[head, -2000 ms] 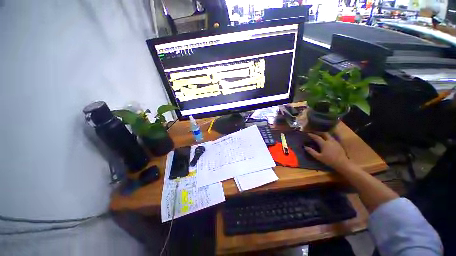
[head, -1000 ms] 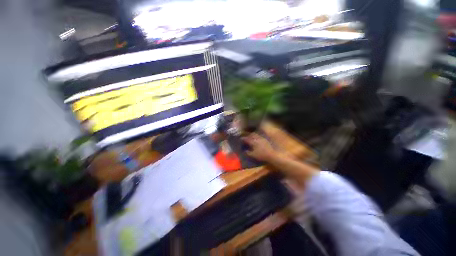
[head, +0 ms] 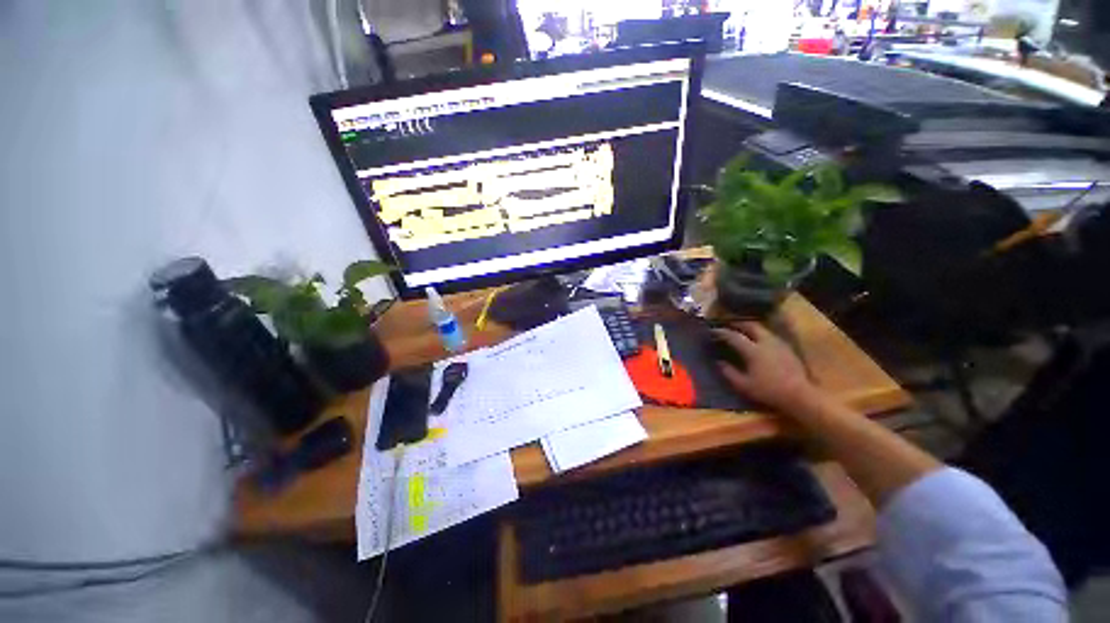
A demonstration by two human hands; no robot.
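Observation:
My right hand (head: 764, 368) rests on a small black mouse (head: 727, 353), mostly covered by the fingers, on a dark mouse pad (head: 706, 387) with an orange-red patch at its left end. A slim pale yellow stick (head: 663, 351) lies on that patch. The black-framed monitor (head: 523, 164) stands behind and shows yellow pieces packed in a strip on black. A black keyboard (head: 670, 511) sits on the lower tray. My left hand is not in view.
White printed sheets (head: 536, 383), a phone (head: 404, 409), a small bottle (head: 444, 321) and a calculator (head: 618, 326) lie or stand on the desk. Potted plants stand at right (head: 779, 225) and left (head: 323, 319). A black flask (head: 231, 341) leans by the wall.
The camera swung towards the right, blurring the view one second ago, then came back. My right hand is still at the mouse. The screen layout looks the same as two seconds ago.

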